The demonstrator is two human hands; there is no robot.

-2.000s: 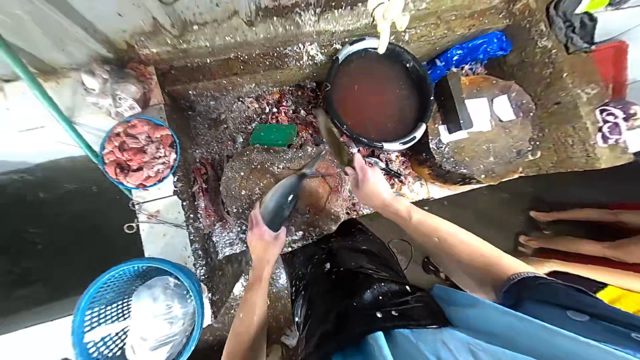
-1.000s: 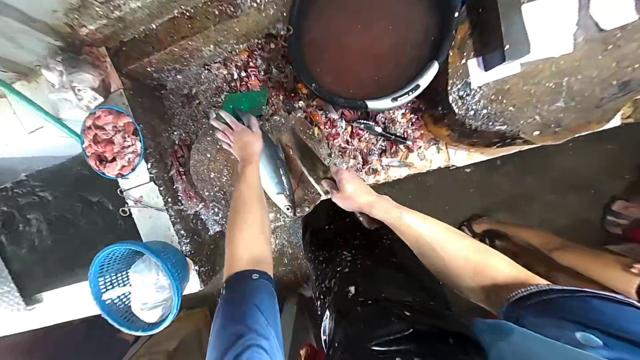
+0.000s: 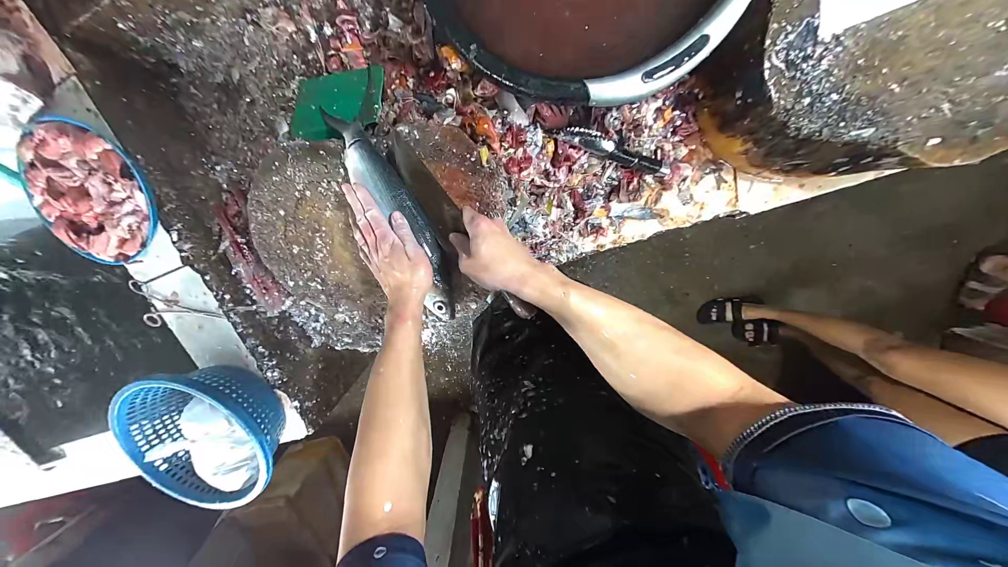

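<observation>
A silvery whole fish (image 3: pixel 394 193) lies on a round, scale-strewn chopping block (image 3: pixel 299 228), its tail toward the green plastic piece (image 3: pixel 335 102) and its head toward me. My left hand (image 3: pixel 390 248) rests against the fish's side with the fingers extended. My right hand (image 3: pixel 492 252) grips a broad-bladed knife (image 3: pixel 425 181), whose dark blade lies along the fish's other side. Whether the blade touches the fish cannot be told. Fish scraps (image 3: pixel 551 169) lie heaped beyond the block.
A large basin of reddish liquid (image 3: pixel 606 90) stands at the top. At left are a blue-rimmed basket of pink flesh pieces (image 3: pixel 87 189), scissors (image 3: pixel 169 307) and a blue basket (image 3: pixel 197 437) holding a plastic bag. Another person's legs (image 3: pixel 890 346) are at right.
The fish was in my left hand two seconds ago; it now lies on the block. Since a second ago, my left hand has moved from near its tail toward its head. The view has moved closer.
</observation>
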